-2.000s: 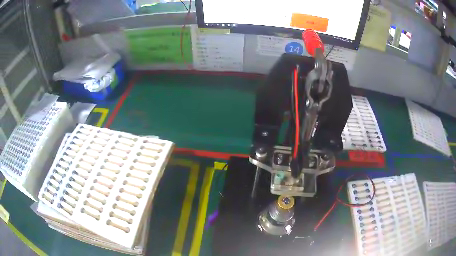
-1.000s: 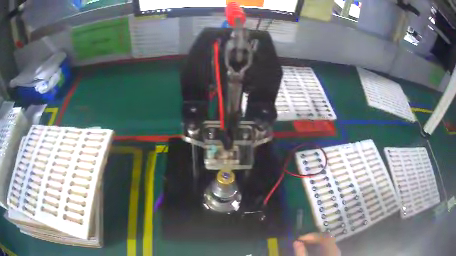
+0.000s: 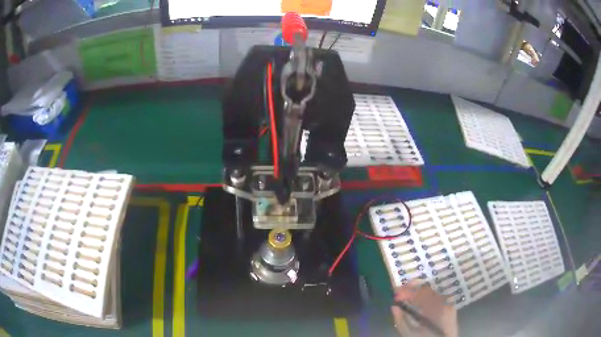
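My right hand (image 3: 427, 311) is at the bottom right, over the near edge of a white parts tray (image 3: 440, 247). Its fingers are closed around a thin dark stick-like tool (image 3: 420, 317); what the tool is, I cannot tell. Dumbbell-shaped parts lie in the tray's slots. My left hand is out of view. The black test fixture (image 3: 237, 99) stands at the centre with its red clamp handle (image 3: 294, 29) upright. The clear pressure head (image 3: 283, 212) is above and behind a round metal seat with a brass-coloured ring (image 3: 279, 241), apart from it.
A stack of parts trays (image 3: 62, 230) is at the left. More trays lie at the far right (image 3: 527, 243), back right (image 3: 489, 129) and behind the fixture (image 3: 382, 128). A red wire (image 3: 346, 255) loops over the near right tray. A blue bin (image 3: 41, 122) and a monitor (image 3: 263, 10) are behind.
The view has swung right, so the fixture and trays sit further left. My right hand has come into view from the bottom and moved up to the near right tray.
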